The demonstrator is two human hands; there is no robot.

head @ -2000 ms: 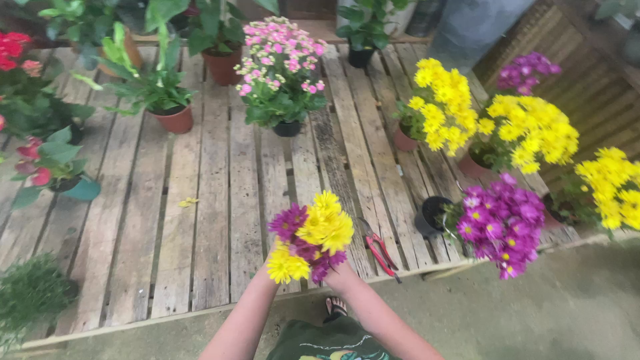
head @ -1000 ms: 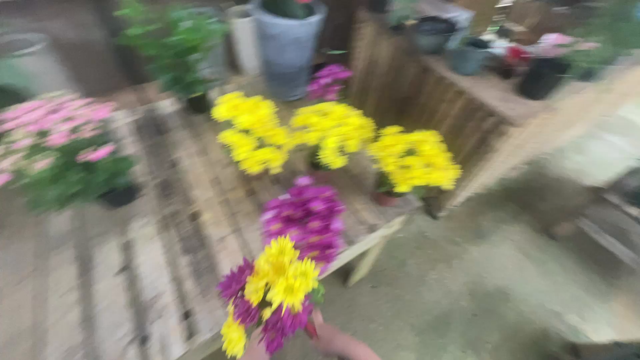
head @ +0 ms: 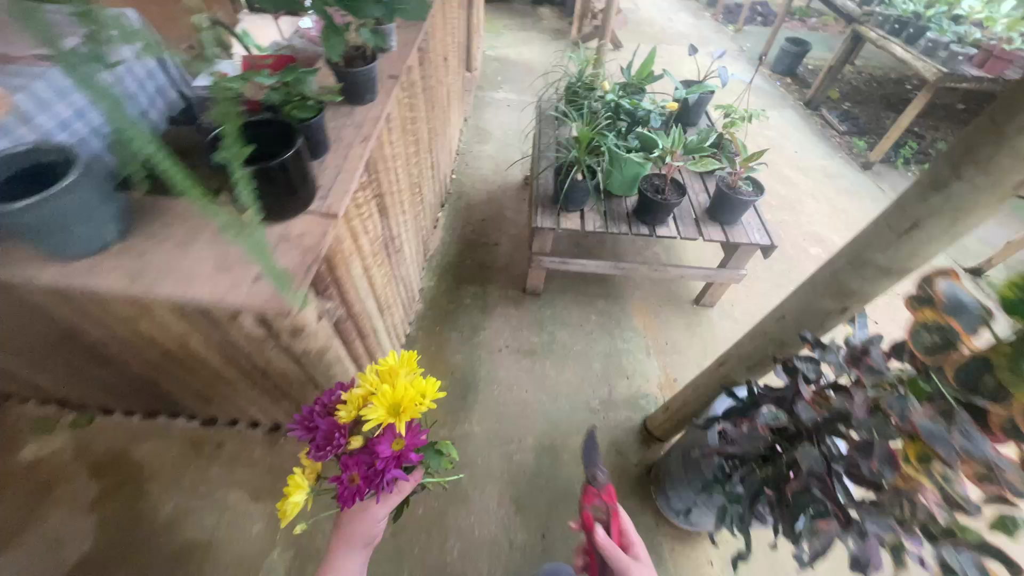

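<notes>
In my left hand (head: 376, 512) is a small bunch of yellow and purple chrysanthemums (head: 368, 440), its blooms upward and a few green leaves and stems sticking out at the right. My right hand (head: 612, 544) grips red-handled pruning shears (head: 598, 504), whose dark blades point up and away from me; whether the blades are apart is hard to tell. The two hands are apart, both low in the view above the concrete floor (head: 512, 400). The lower stems of the bunch are hidden by my left hand.
A wooden counter (head: 264, 272) with pots stands at the left. Ahead is a low slatted table (head: 640, 224) with several potted plants. A slanting wooden post (head: 800, 296) and a dark-leaved plant (head: 832, 448) in a grey pot are close on the right.
The view has swung far away from the slatted flower table. The red shears, lying on that table two seconds ago, are now in my right hand. The bunch remains in my left hand.
</notes>
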